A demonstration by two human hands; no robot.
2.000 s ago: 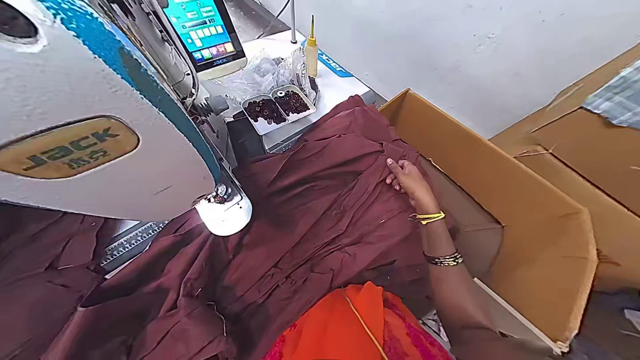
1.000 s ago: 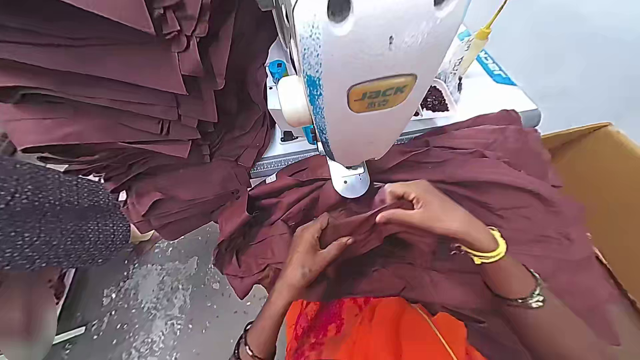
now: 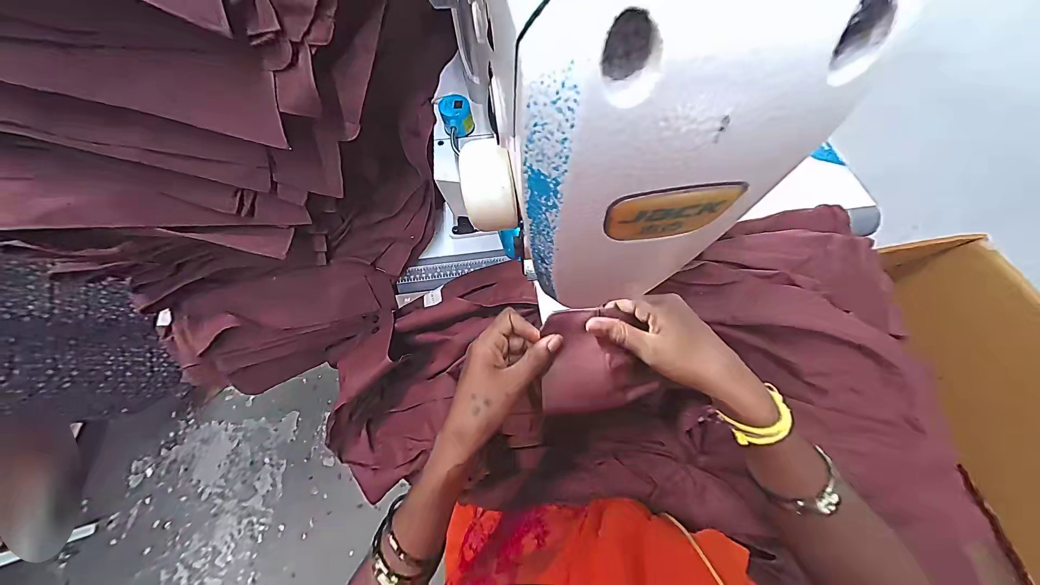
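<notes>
A maroon garment (image 3: 780, 341) lies bunched across my lap and the machine bed. My left hand (image 3: 508, 357) pinches one edge of a folded flap of its cloth (image 3: 581, 378) between thumb and fingers. At the flap's upper right edge, my right hand (image 3: 666, 337) pinches the same fabric, so the flap hangs between both hands. Just above them is the white and blue head of a Jack sewing machine (image 3: 682, 154); its needle area is hidden from view.
Stacked maroon garments (image 3: 146, 146) fill the upper left. An open cardboard box (image 3: 975, 349) stands at the right. A measuring scale (image 3: 455, 270) lies along the machine bed. Dark speckled cloth (image 3: 81, 333) hangs at the left above a grey, littered floor (image 3: 219, 479).
The right hand lay on the cloth near the box at first; both hands are now together below the machine head, raising a flap of fabric. The view has swung left.
</notes>
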